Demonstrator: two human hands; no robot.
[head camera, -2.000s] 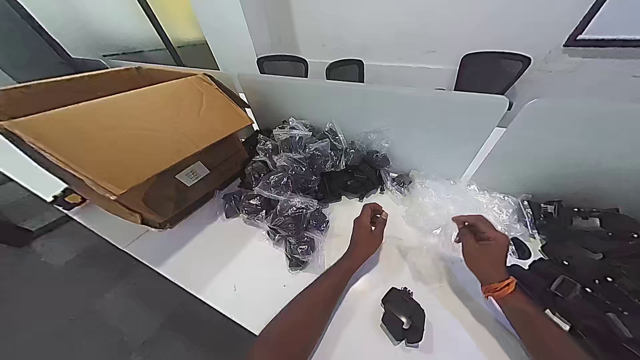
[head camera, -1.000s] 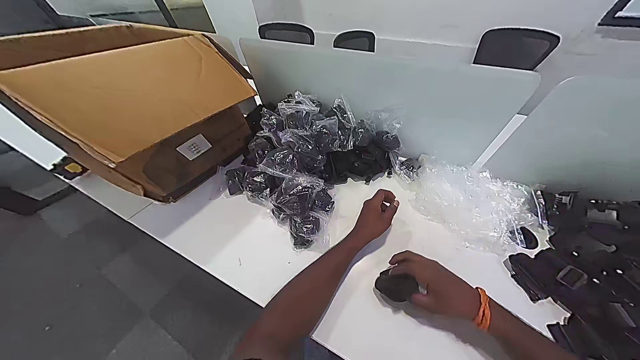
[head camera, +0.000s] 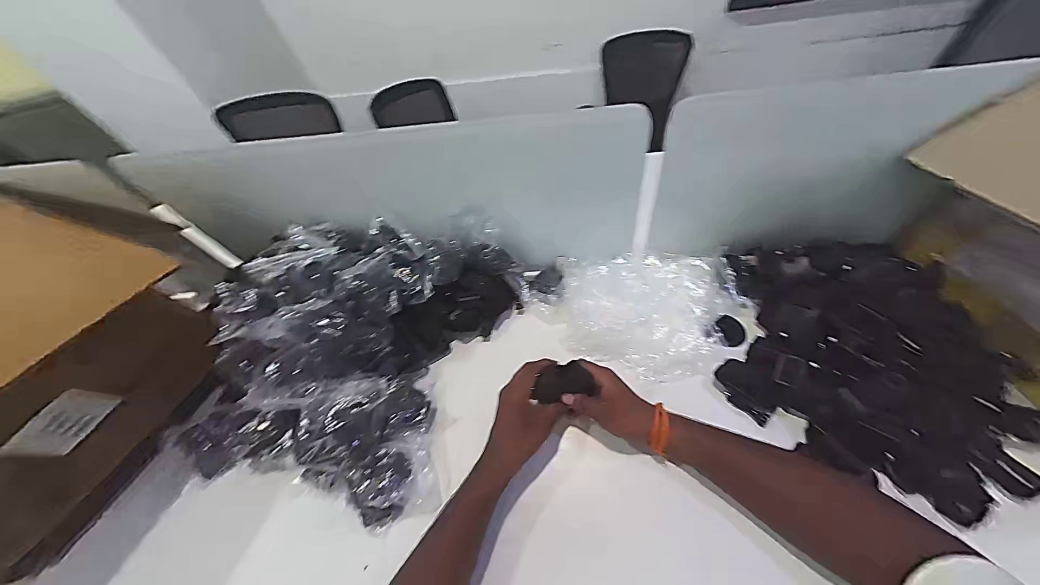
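Both my hands meet over the white table around one black item (head camera: 565, 382), too small to name. My left hand (head camera: 522, 414) grips its left side, and my right hand (head camera: 617, 406), with an orange band at the wrist, grips its right side. Clear plastic bags with black items inside (head camera: 341, 325) lie heaped to the left. Beyond my hands is a pile of clear plastic bags (head camera: 650, 313). Many loose black items with straps or buckles (head camera: 861, 366) are heaped on the right.
An open cardboard box (head camera: 89, 349) with a label stands at the left, and part of another cardboard box (head camera: 991, 154) shows at the right. Frosted partition panels (head camera: 406, 187) run along the table's back edge. Behind them are black chairs (head camera: 646, 69).
My left hand has come to the black item, which only my right hand held a second ago. Two seconds ago it lay on the table. The view has turned to the right.
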